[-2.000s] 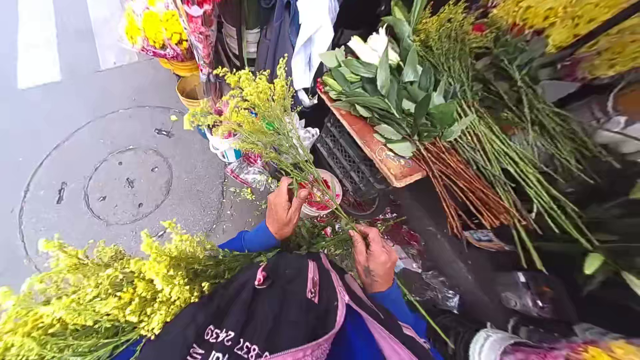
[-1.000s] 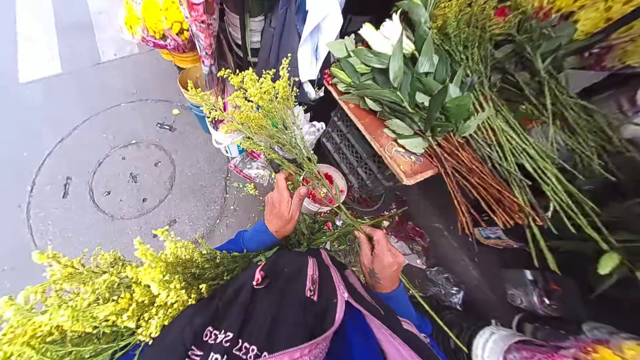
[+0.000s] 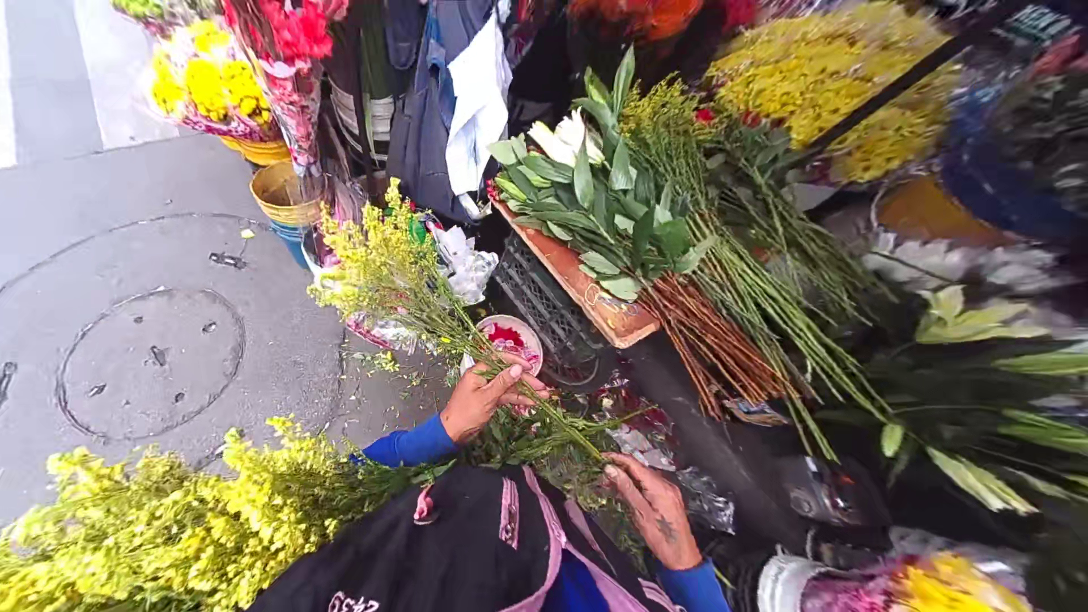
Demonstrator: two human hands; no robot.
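Note:
My left hand (image 3: 489, 398) is closed around the green stems of a yellow-flowered bunch (image 3: 387, 276), whose blossoms point up and left. Lower right, my right hand (image 3: 653, 503) has its fingers at the lower part of these stems; whether it grips them cannot be told. A larger bunch of yellow filler flowers (image 3: 170, 518) lies across my left side, against the black apron (image 3: 425, 552). Just beyond my left hand stands a round container with red petals (image 3: 510, 340).
White lilies (image 3: 569, 140), leafy brown stems and green stems lie on a wooden board (image 3: 608, 310) over a black plastic crate (image 3: 548, 297). Stacked buckets (image 3: 287, 200) and wrapped flowers (image 3: 212, 85) stand upper left by a manhole cover (image 3: 151, 361). A white bucket (image 3: 786, 582) stands lower right.
The long stem that reached down past my right hand in the earlier frames no longer shows there. My left hand stays on the bunch.

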